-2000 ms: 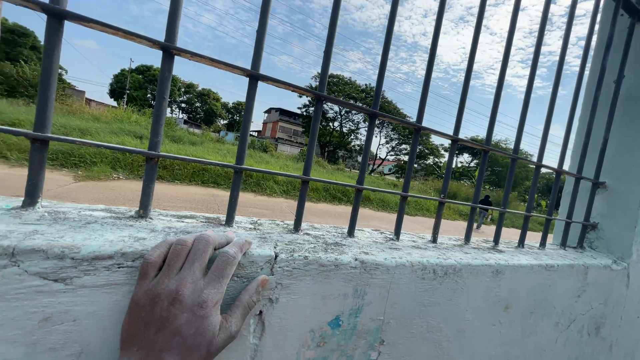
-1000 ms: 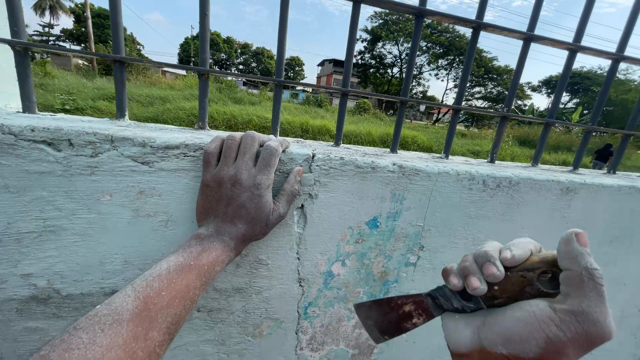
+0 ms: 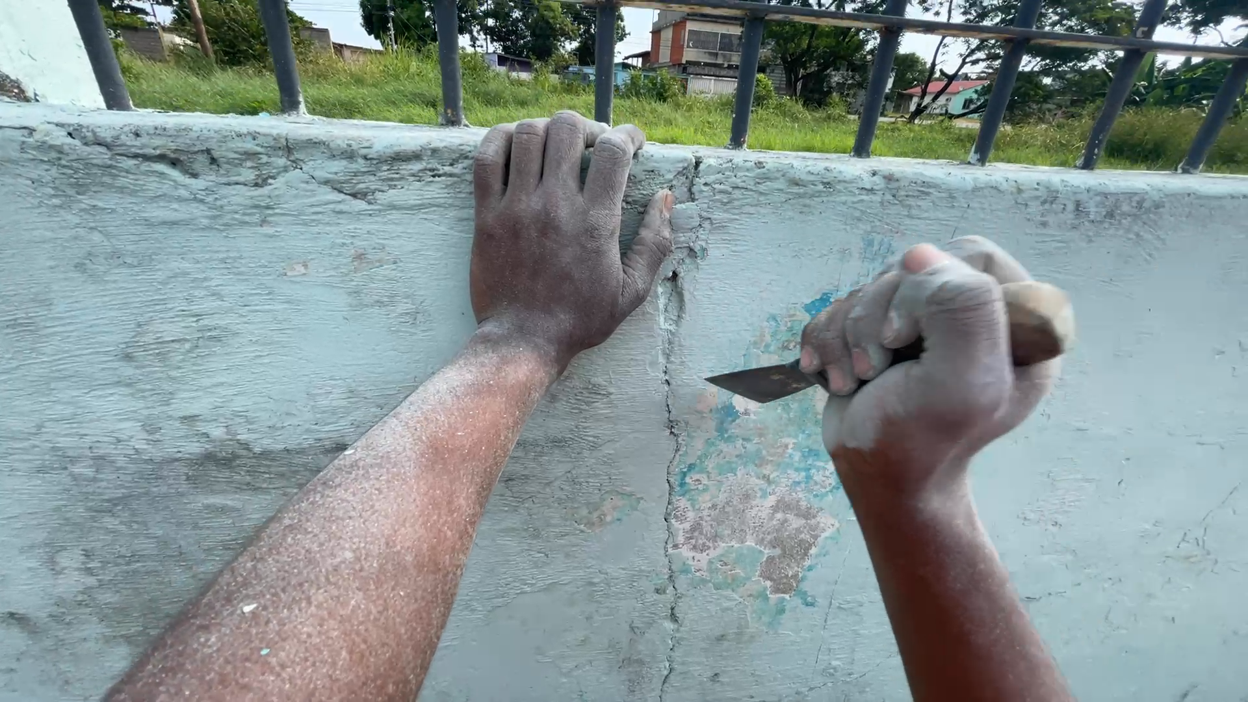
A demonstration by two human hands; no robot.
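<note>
My left hand, coated in pale dust, lies against the light blue painted wall, its fingers bent over the top edge and its thumb beside a crack. That crack runs down the wall from the top. On the right, my right hand is closed around the wooden handle of a scraper. The scraper's dark metal blade points left, in front of a patch of flaked paint that shows blue and bare grey; whether it touches the wall I cannot tell.
Dark metal bars stand along the wall's top, crossed by a horizontal rail. A pale pillar rises at the upper left. Beyond the bars are grass, trees and a red and white building.
The right hand with the scraper, out of view at first, came in at the lower right and is now higher, its blade nearer the crack. The left hand stays on the wall's top edge.
</note>
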